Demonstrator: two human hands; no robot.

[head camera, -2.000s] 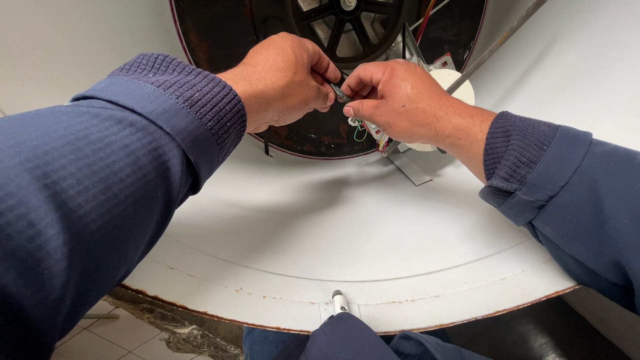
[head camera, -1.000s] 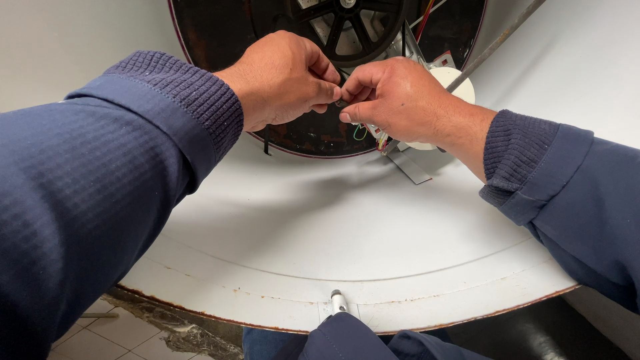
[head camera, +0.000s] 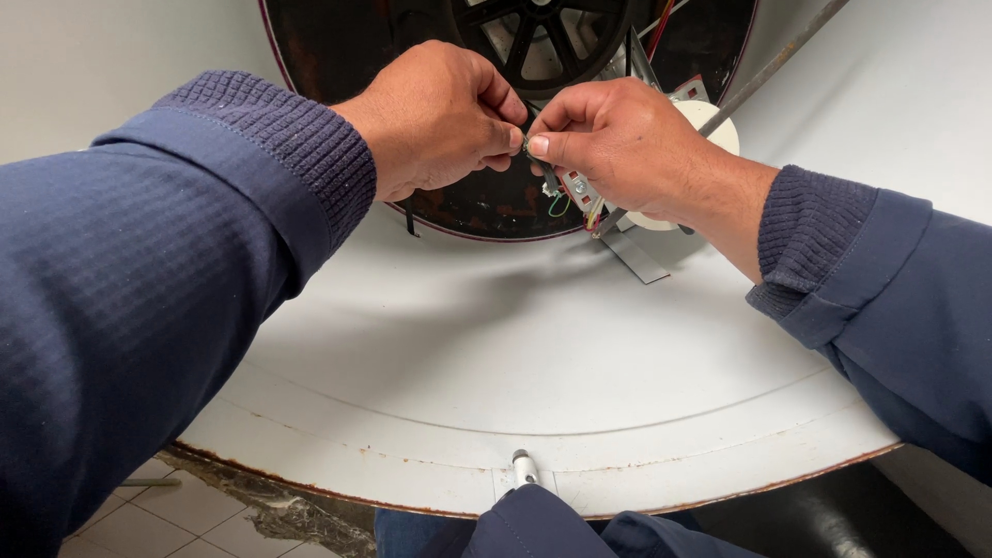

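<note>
My left hand [head camera: 446, 116] and my right hand [head camera: 624, 147] meet fingertip to fingertip, pinching a thin dark wire [head camera: 530, 147] between them. Its exact shape is mostly hidden by the fingers. Behind them is a round black metal base [head camera: 480, 209] with a black spoked pulley wheel [head camera: 542, 46]. Just under my right hand are a perforated metal bracket [head camera: 580, 187], a green wire loop [head camera: 558, 205] and red and yellow wires [head camera: 594, 215]. A round white part [head camera: 711, 128] lies partly behind my right wrist.
A metal rod [head camera: 775, 66] slants past the white part. The curved white metal shell [head camera: 465, 372] surrounds the work, with a rusty edge nearest me and a small white fitting [head camera: 525, 468] at that edge. A flat metal strip [head camera: 635, 256] rests on the shell. Floor tiles [head camera: 155, 527] show below.
</note>
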